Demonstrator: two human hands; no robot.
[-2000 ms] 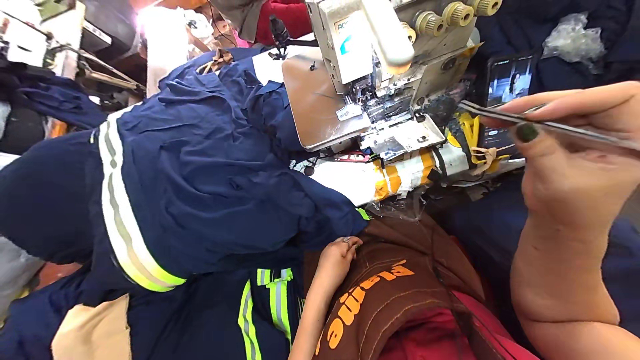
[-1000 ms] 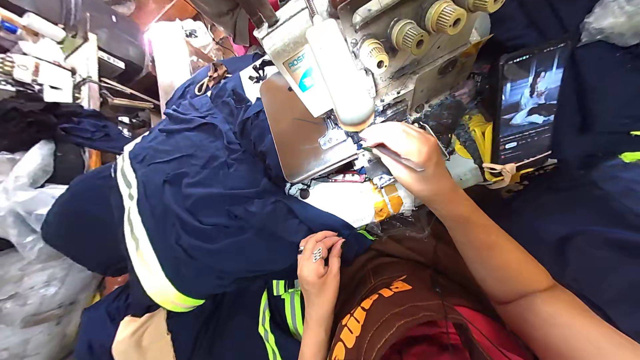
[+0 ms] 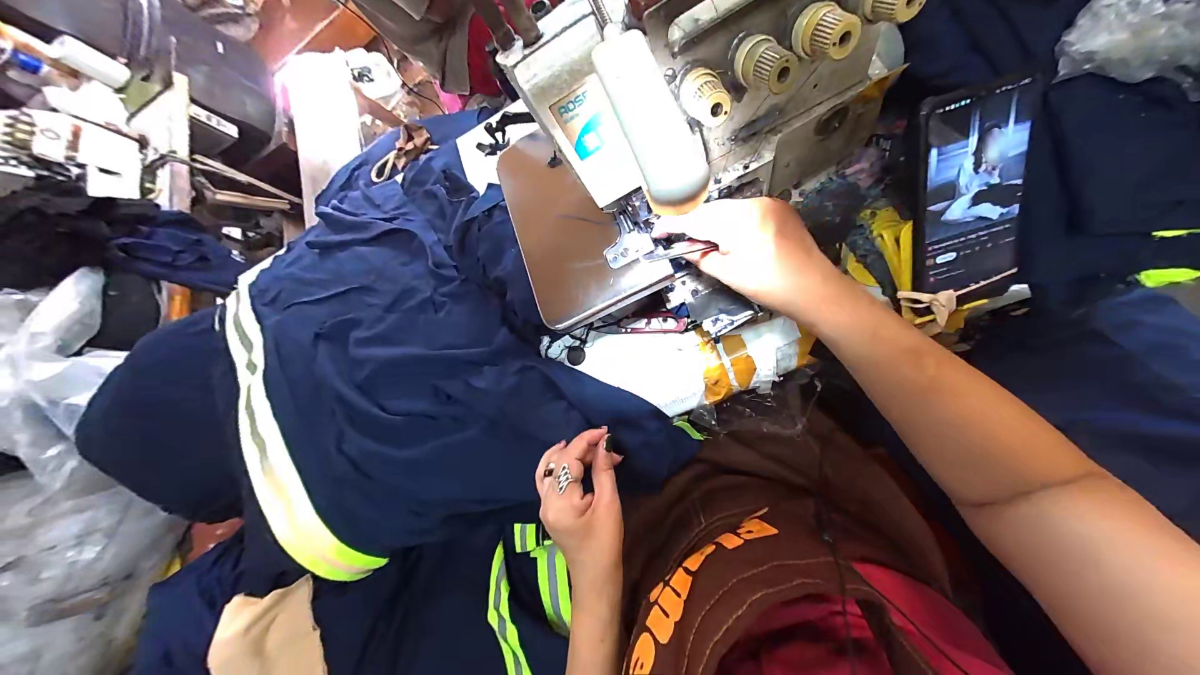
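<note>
At the presser foot of an overlock sewing machine [image 3: 619,141], my right hand [image 3: 750,248] holds metal tweezers [image 3: 682,250], their tips beside the needle area. The fingertips partly hide the foot. Left of it is the machine's smooth metal work plate [image 3: 562,234]. My left hand [image 3: 581,492], with rings on it, rests on a navy garment [image 3: 422,375] with a reflective band [image 3: 272,450]; whether its fingers pinch the cloth is unclear. A brown apron [image 3: 741,525] with orange lettering lies over my lap.
A phone [image 3: 975,187] showing a video stands right of the machine, by a yellow bundle [image 3: 881,248]. Tape-wrapped white padding [image 3: 647,370] lines the machine's front edge. Clear plastic bags [image 3: 66,525] lie at the left, and more navy cloth [image 3: 1106,375] at the right.
My right hand, held up at the right with the tweezers two seconds ago, has moved left to the needle area. My left hand stays on the navy garment.
</note>
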